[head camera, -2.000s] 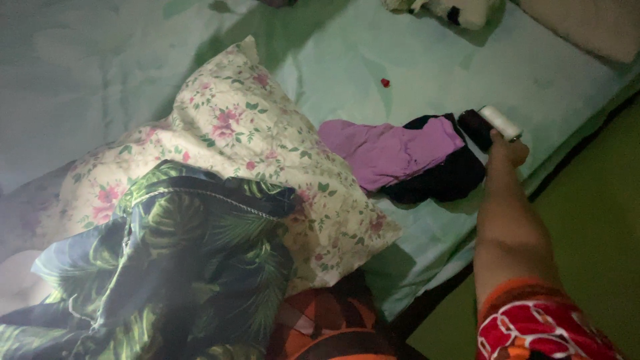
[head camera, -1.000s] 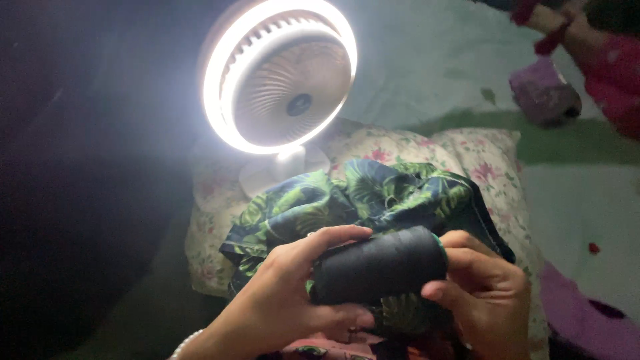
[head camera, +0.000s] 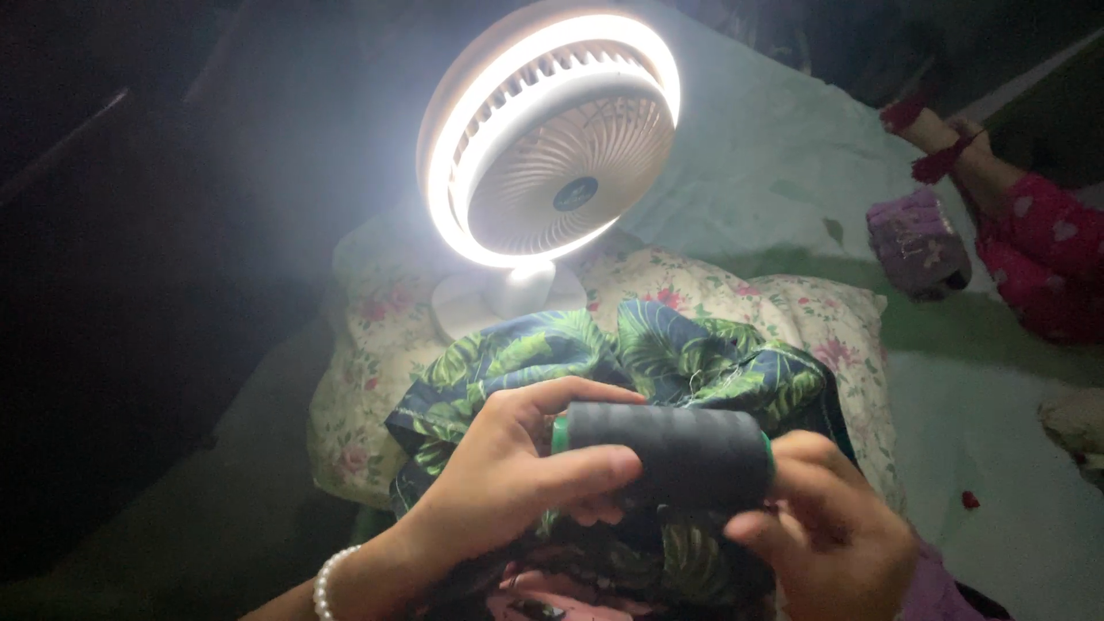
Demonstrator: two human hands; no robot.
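Note:
My left hand (head camera: 517,466), with a white bead bracelet on its wrist, grips a spool of dark thread (head camera: 668,453) by its left end, thumb in front. The spool lies sideways and has green ends. My right hand (head camera: 828,526) is at the spool's right end, fingers bent and slightly blurred; whether it grips the spool or a thread end is unclear. Beneath and behind the spool is a dark blue cloth with green leaf print (head camera: 535,345), with pale loose threads on it.
A lit ring-light fan (head camera: 561,155) stands on a floral pillow (head camera: 845,332) behind the cloth. At the right, a person's legs in red patterned clothing (head camera: 1044,250) lie near a purple item (head camera: 918,241). A small red thing (head camera: 970,500) is on the pale green sheet (head camera: 1009,414).
Two seconds ago an arm reached to dark and white spools beside the purple cloth; a second ago the dark spool was in my hands. The view has swung to the lit fan.

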